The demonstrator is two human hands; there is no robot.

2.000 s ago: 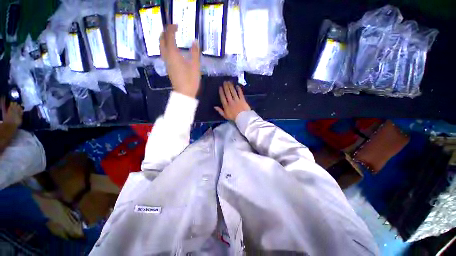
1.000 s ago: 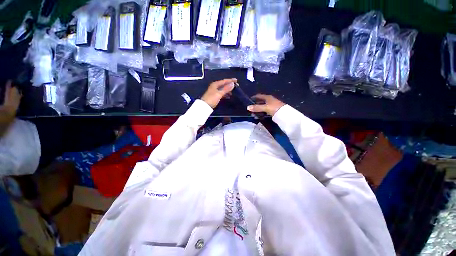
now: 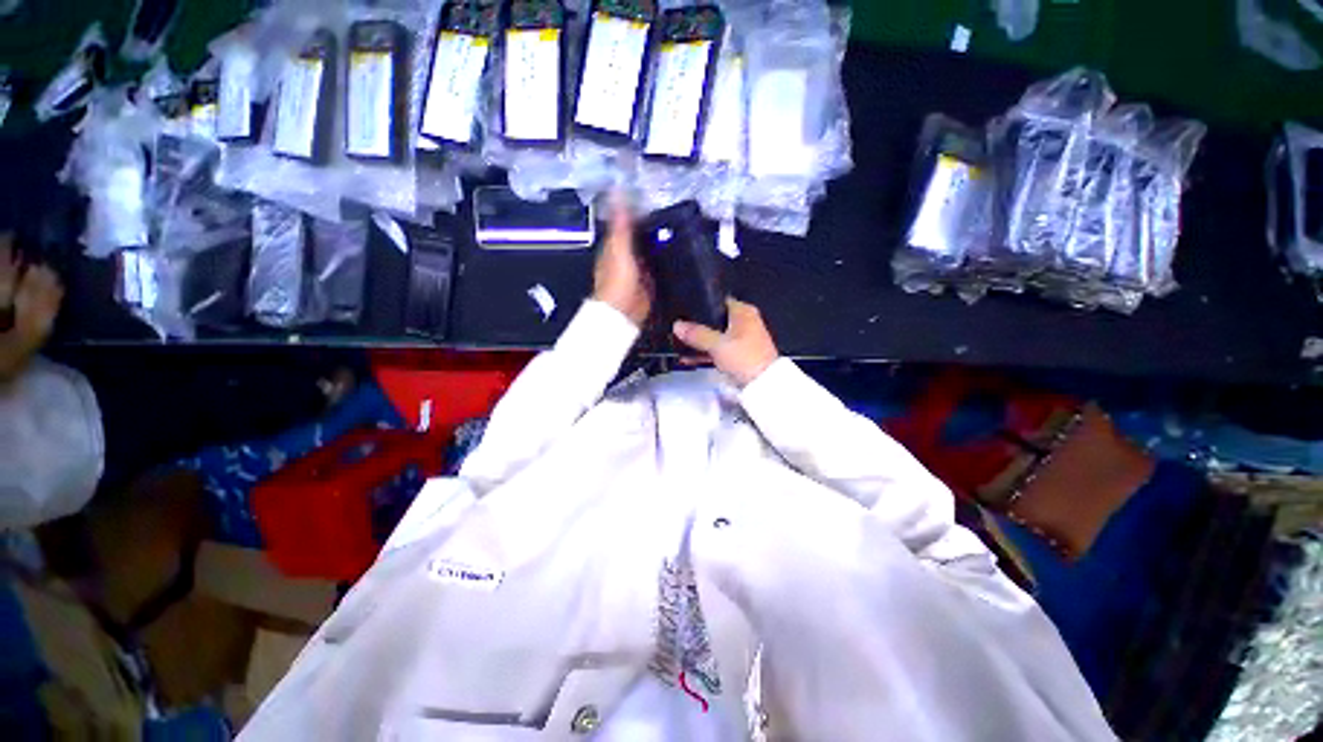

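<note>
A dark phone-sized slab [image 3: 682, 268], all black with a small bright glow near its upper end, is held over the mat in front of me. My left hand [image 3: 621, 273] is at its left side, fingers pointing up and blurred; exactly how they touch the slab is unclear. My right hand [image 3: 733, 342] grips its lower right end with the thumb over the near face. Open-backed phones [image 3: 614, 73] with pale batteries and yellow marks lie in a row on clear bags beyond my hands.
A phone with a white outline [image 3: 534, 218] lies sideways below the row. A black cover [image 3: 431, 283] and white scrap [image 3: 543, 299] lie to its left. Bagged parts [image 3: 1088, 203] are stacked at right, beside a bagged open phone [image 3: 946, 203]. Another person's hand [image 3: 26, 305] is at far left.
The slab has turned from a thin edge-on look to showing its broad dark face. My left hand has moved from its upper end to its left side. The view has shifted slightly.
</note>
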